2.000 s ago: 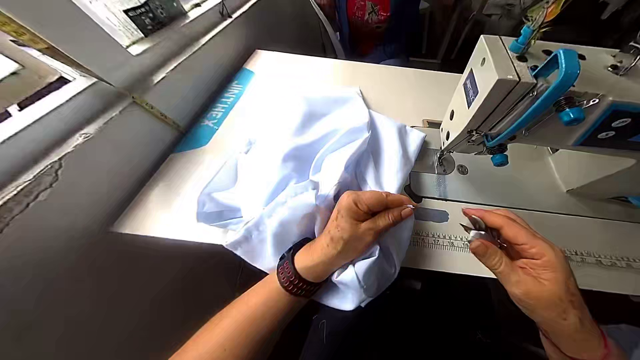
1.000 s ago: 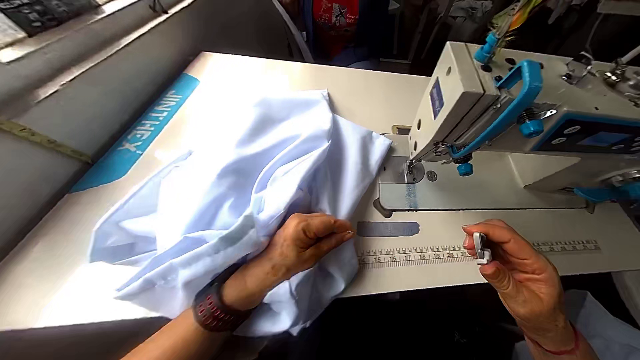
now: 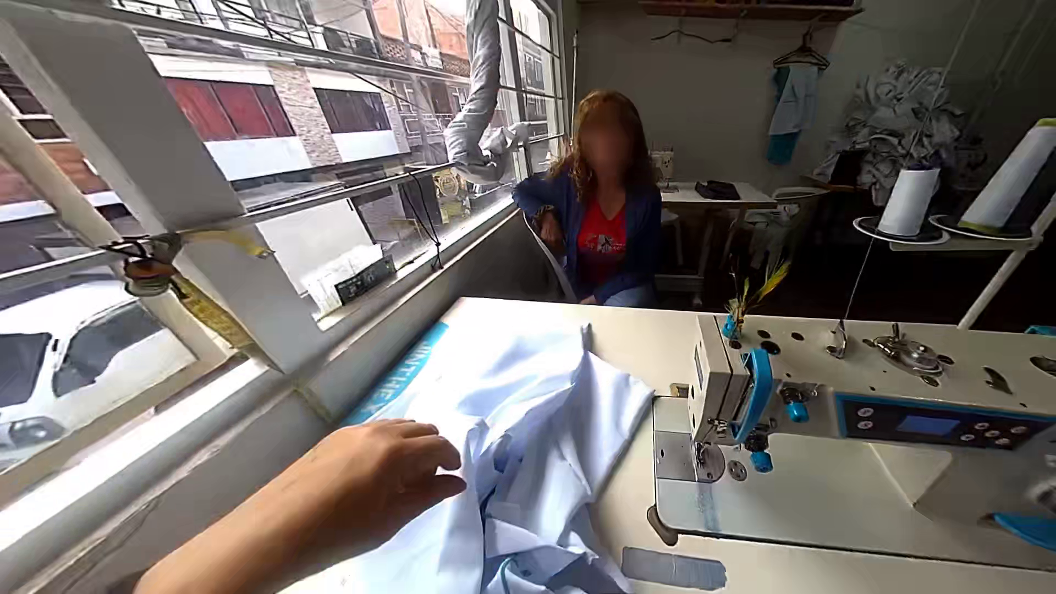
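Observation:
Pale blue fabric [image 3: 536, 412] lies in loose folds on the sewing table [image 3: 619, 330], left of the industrial sewing machine [image 3: 825, 396]. Over the left part of the cloth is my left hand [image 3: 396, 466], fingers slightly bent and apart, with nothing seen between them; whether it touches the cloth is unclear. The machine's presser foot and needle area [image 3: 707, 462] stands to the right of the fabric, with no cloth under it. My right hand is out of view, and so is the small metal tool.
A person [image 3: 606, 223] sits beyond the table's far edge. Windows [image 3: 371, 198] and a sill run along the left. Thread cones [image 3: 907, 202] stand at the back right. A grey-blue patch [image 3: 672, 569] lies on the table in front of the machine.
The view has swung up toward the room. My left hand has moved left over the cloth, its fingers now apart. My right hand, which held a small metal tool, has gone out of view.

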